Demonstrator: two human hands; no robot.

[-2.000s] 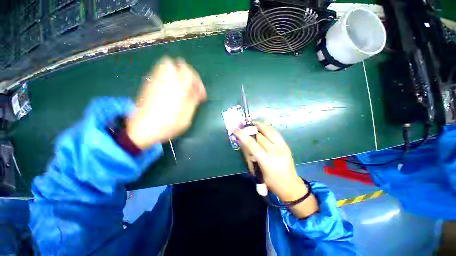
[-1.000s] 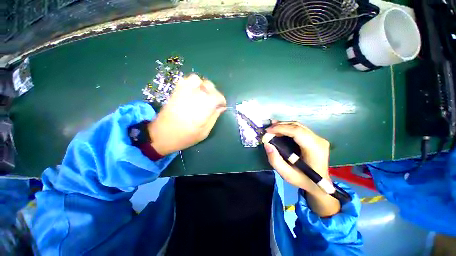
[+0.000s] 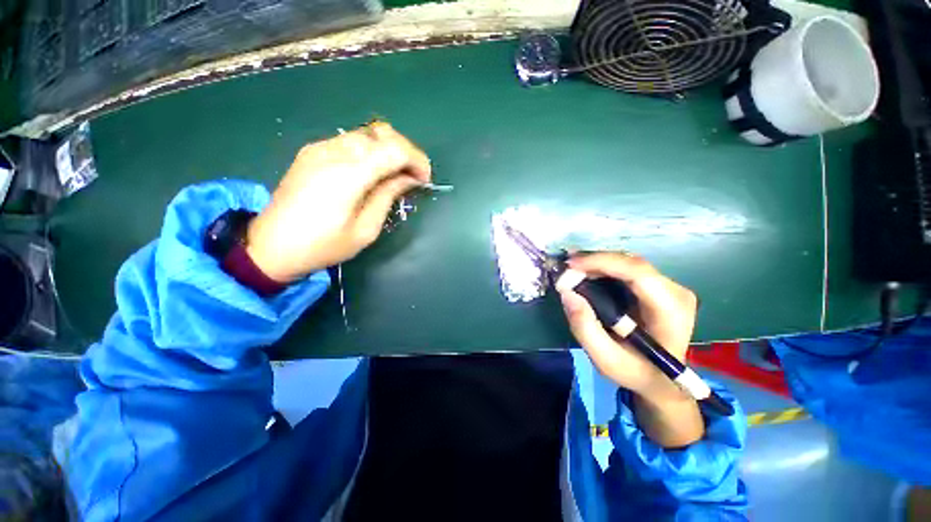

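Note:
A small circuit board (image 3: 519, 267), glaring white, lies on the green bench mat. My right hand (image 3: 635, 318) holds a soldering iron (image 3: 653, 350) like a pen, its thin tip over the board's upper part. My left hand (image 3: 342, 199) is to the left of the board, above the mat, with a small thin pale piece (image 3: 438, 188) pinched at its fingertips; I cannot tell exactly what it is. A pile of small components (image 3: 403, 211) is mostly hidden under my left hand.
A fan with a round wire grille (image 3: 658, 43) stands at the back, between a small round clear jar (image 3: 538, 59) and a white tub (image 3: 803, 84). Plastic trays (image 3: 194, 46) lie beyond the bench edge. Black equipment (image 3: 893, 194) stands far right. A small packet (image 3: 76, 159) lies at left.
My left hand has moved away from the board, to the left and slightly up, over the component pile. The right hand still holds the iron at the board. The whole view has shifted slightly.

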